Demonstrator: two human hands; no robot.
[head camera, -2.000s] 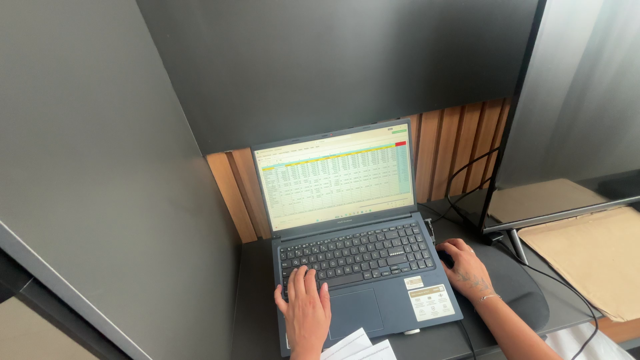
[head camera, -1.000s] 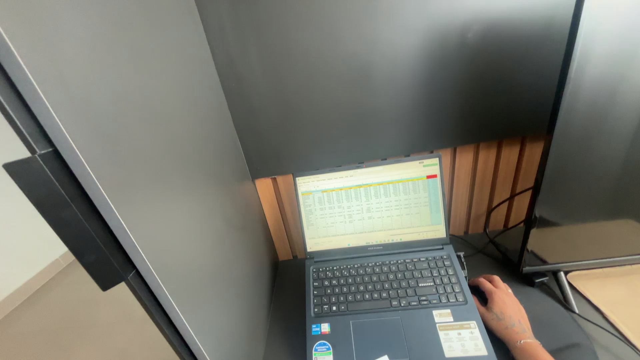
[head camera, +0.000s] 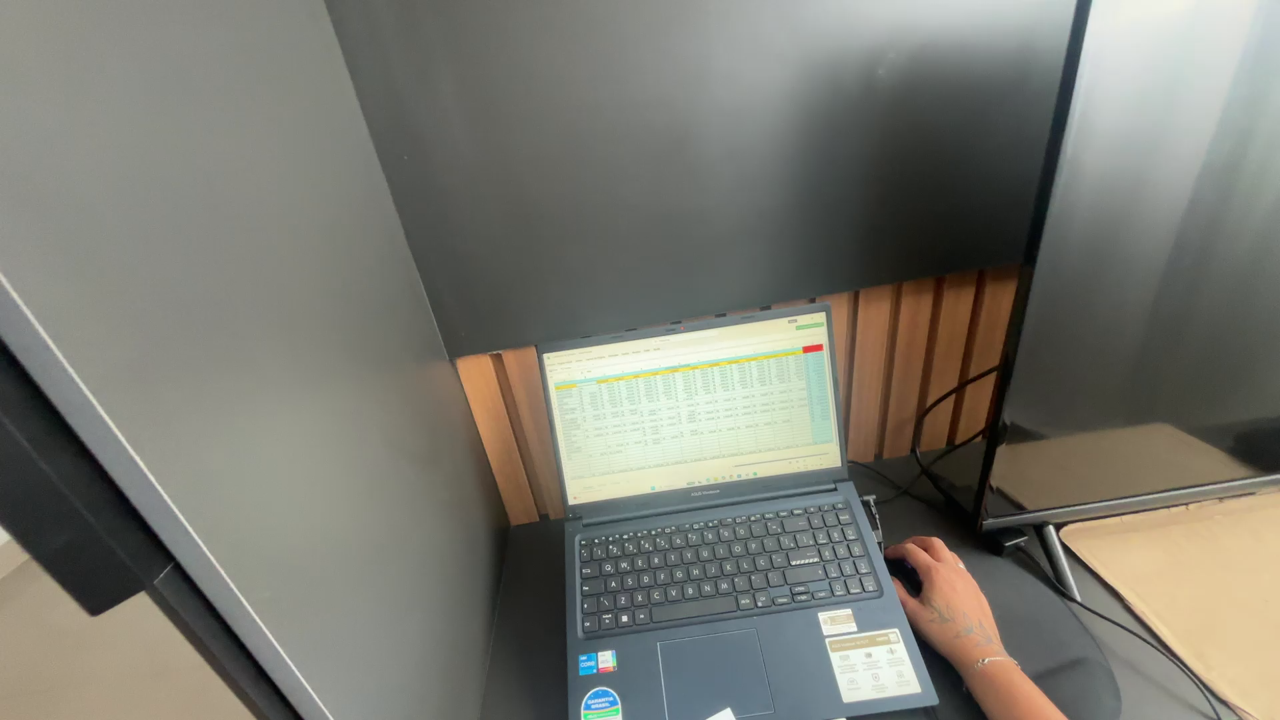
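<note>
An ASUS laptop (head camera: 700, 500) stands unfolded on a dark desk, its screen (head camera: 695, 410) lit with a spreadsheet that has yellow, teal and red cells. To the right of its keyboard (head camera: 725, 565), my right hand (head camera: 945, 605) is curled over a dark computer mouse (head camera: 907, 577) on a dark mouse pad (head camera: 1060, 640). The hand mostly hides the mouse. A bracelet circles that wrist. My left hand is out of view. A corner of white paper (head camera: 722, 715) shows at the bottom, over the touchpad's lower edge.
A large flat screen (head camera: 1150, 250) on metal legs stands at the right, with black cables (head camera: 925, 430) behind and below it. A tan mat or sheet (head camera: 1190, 580) lies before it. Dark panels (head camera: 700, 150) rise behind and at the left, above wooden slats (head camera: 895, 370).
My left hand was on the laptop's keyboard two seconds ago and has left the view. My right hand stays at the mouse. The view has shifted left and up.
</note>
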